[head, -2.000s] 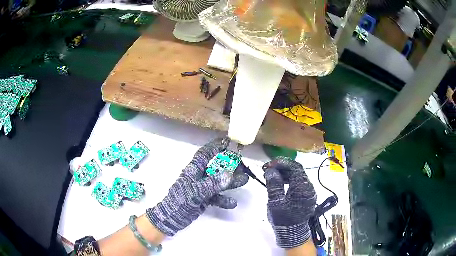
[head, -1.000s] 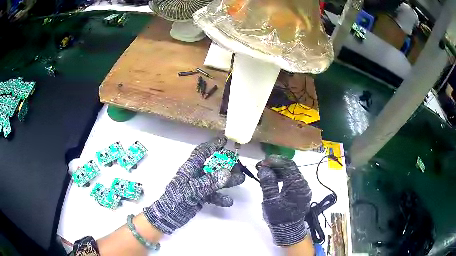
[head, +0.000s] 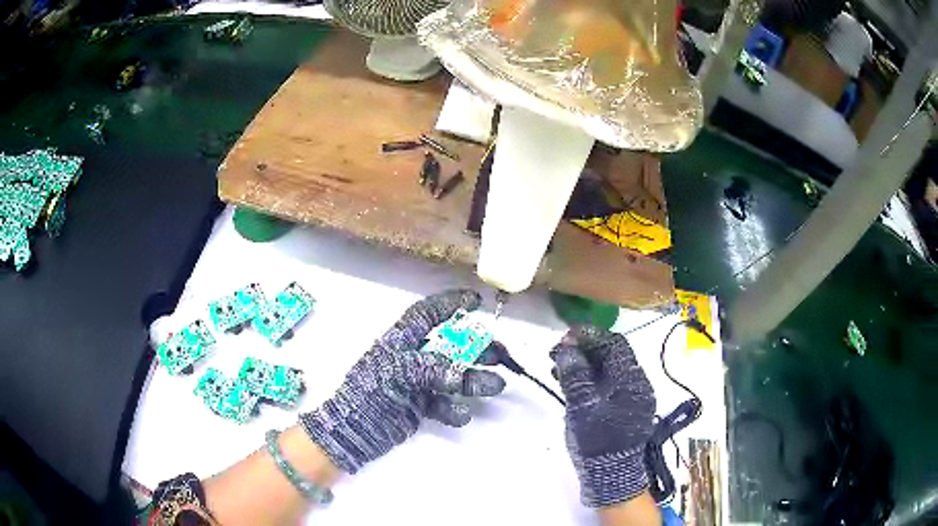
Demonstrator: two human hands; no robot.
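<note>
My left hand (head: 406,380), in a mottled grey knit glove, holds a green-and-white circuit board (head: 460,339) just below the small iron tip (head: 500,300) under the white column (head: 535,195). A black output cable (head: 527,372) runs from the board's right side toward my right hand (head: 607,411). My right hand, also gloved, is right of the board with thumb and fingers pinched together. A thin solder wire (head: 658,316) runs from the upper right to its fingertips. What lies inside the pinch is too small to see clearly.
Several circuit boards (head: 242,308) lie on the white sheet at left. A board stack (head: 36,200) is on the black mat. A wooden stand (head: 339,195) with small black parts (head: 432,175) is behind. A black cable bundle (head: 666,437) and wood strip (head: 705,483) lie at right.
My right hand has moved slightly right, away from the board. The board now shows a little below the iron tip, with a visible gap. The view has shifted slightly.
</note>
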